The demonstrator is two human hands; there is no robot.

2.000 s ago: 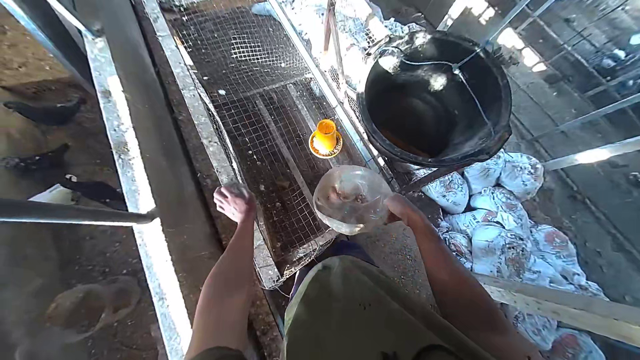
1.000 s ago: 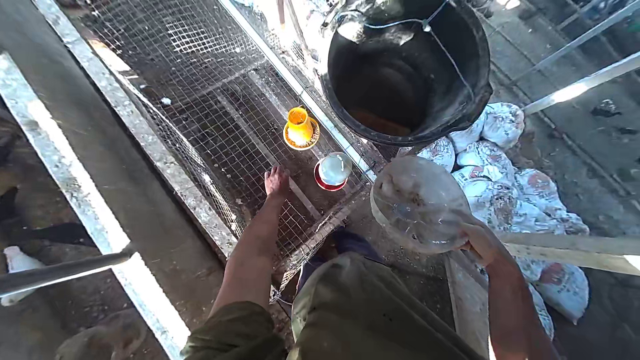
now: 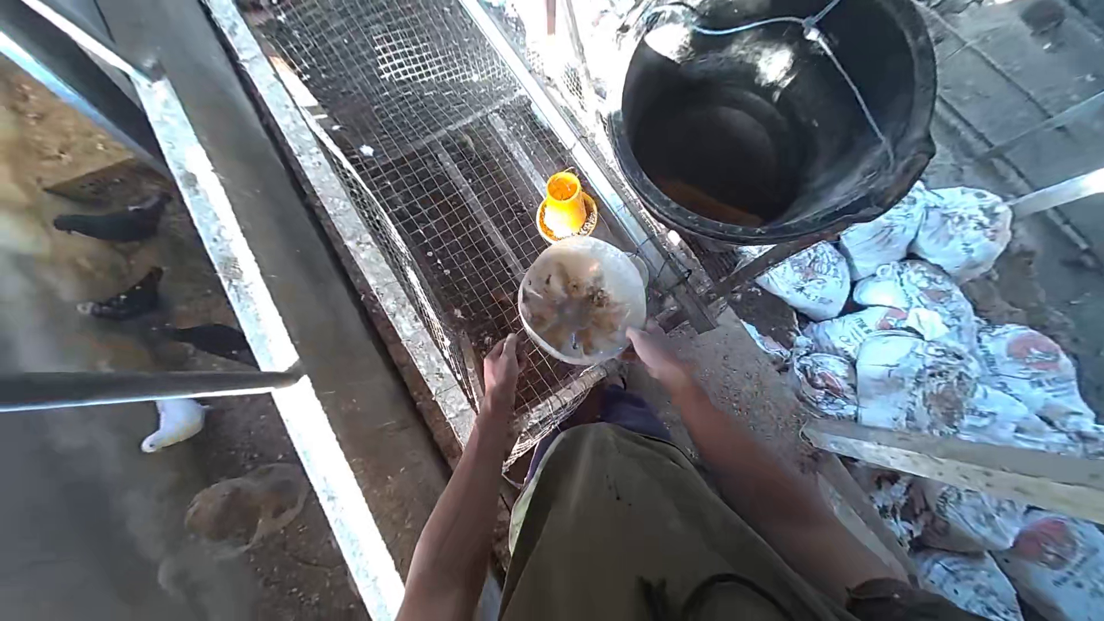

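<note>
My right hand (image 3: pixel 657 355) grips the rim of a round translucent plastic tub (image 3: pixel 582 300), which has brownish residue in it. My left hand (image 3: pixel 503 366) is just left of the tub, over the wire mesh, with its fingers close together; whether it holds anything is unclear. Beyond the tub, a yellow feeder (image 3: pixel 565 207) with feed in its tray stands in the wire mesh cage (image 3: pixel 457 207). A red-based drinker is not visible in this view; the tub covers part of the cage floor.
A large black bucket (image 3: pixel 634 172) with a cord across it stands at upper right. Several filled white sacks (image 3: pixel 901 379) lie below it, near a wooden beam (image 3: pixel 957 461). On the left run metal rails (image 3: pixel 233 276), with several dark birds (image 3: pixel 112 220) and a white bird (image 3: pixel 175 423) beyond them.
The tub in my right hand has moved left, over the cage. My left hand has drawn back toward me. The red-based drinker seen one second ago is out of sight.
</note>
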